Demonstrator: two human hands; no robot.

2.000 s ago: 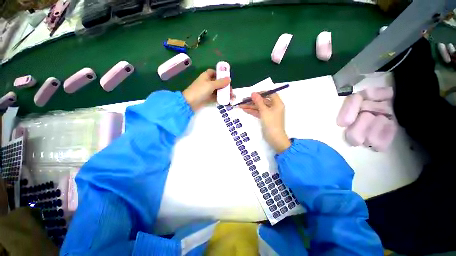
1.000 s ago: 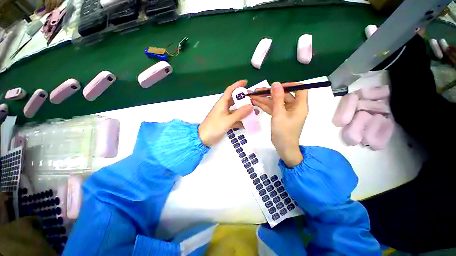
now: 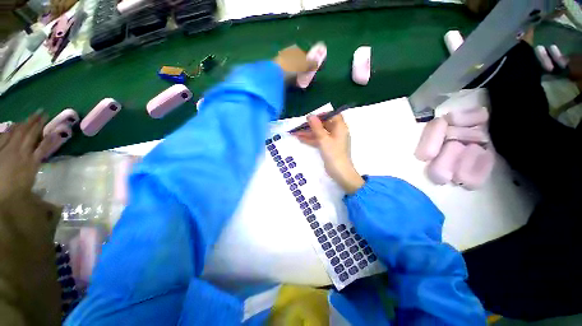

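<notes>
My left hand is stretched out over the belt, its fingers on a pink housing; the hand is blurred. My right hand holds the thin black tweezers above the upper end of the label sheet. The label sheet lies slanted on the white bench, with full rows of dark labels at its lower end and only a few columns higher up. I cannot tell whether a label is on the tweezers' tip.
Pink housings sit spaced along the green belt. A blue-and-yellow item with wires lies there too. A heap of pink housings is at right, beside a slanted grey post. Another person's hand reaches in at left over a clear tray.
My left hand has moved from the bench up and out onto the belt. My right hand has moved left and down with the tweezers. The other person's hand has entered at left. Belt items have shifted left.
</notes>
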